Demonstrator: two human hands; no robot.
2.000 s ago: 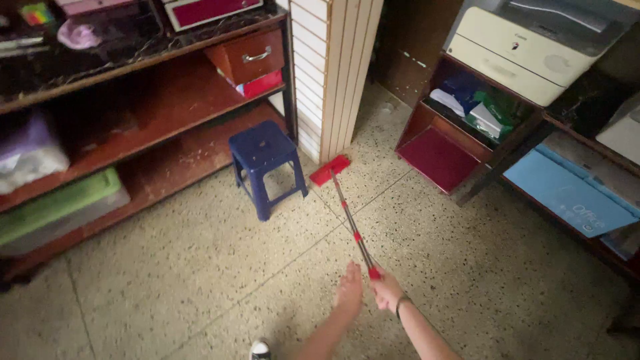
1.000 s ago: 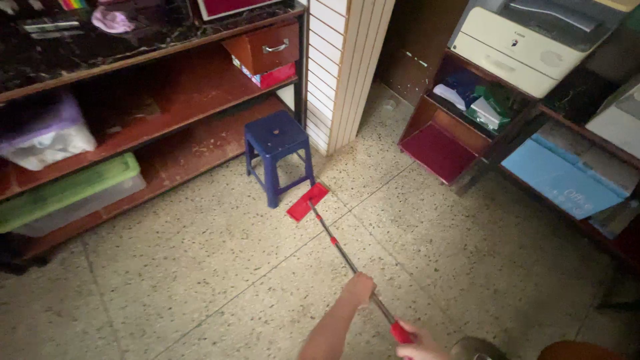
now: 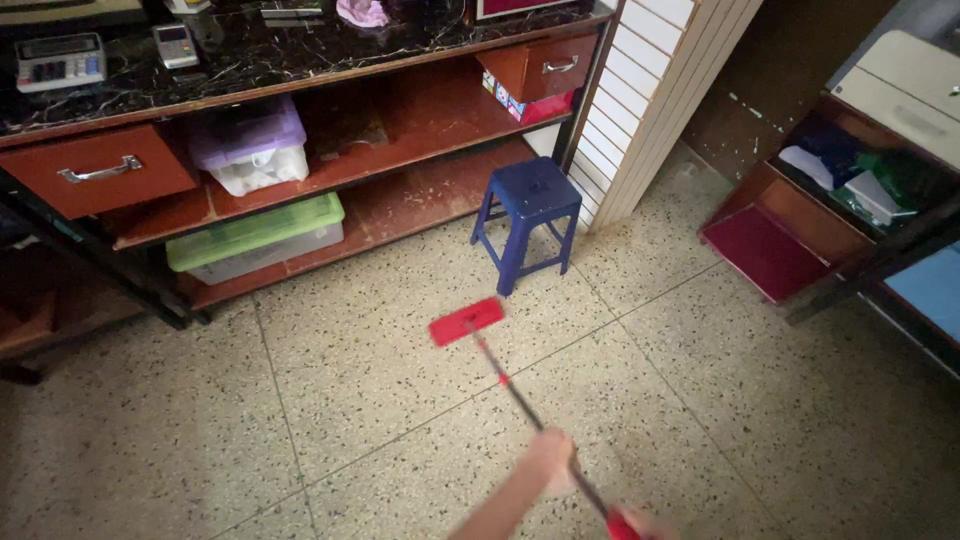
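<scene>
A flat mop with a red rectangular head (image 3: 466,321) lies against the speckled terrazzo floor (image 3: 375,390), just in front of a blue plastic stool (image 3: 534,191). Its thin dark pole runs down toward me, with a red joint partway along. My left hand (image 3: 553,456) is closed around the middle of the pole. Lower down, at the bottom edge of the view, my right hand (image 3: 645,523) grips the red handle end; it is blurred and partly cut off.
A black marble-patterned counter with reddish shelves (image 3: 420,142) runs along the back left, holding a purple-lidded box (image 3: 255,142) and a green-lidded box (image 3: 259,236). A slatted column (image 3: 637,97) stands behind the stool. At right are a low shelf unit (image 3: 780,247) and a printer (image 3: 904,97).
The mop head has moved left, away from the column's base, and now lies in front of the stool. My left hand, off the pole two seconds ago, took hold of it. The view has swung left.
</scene>
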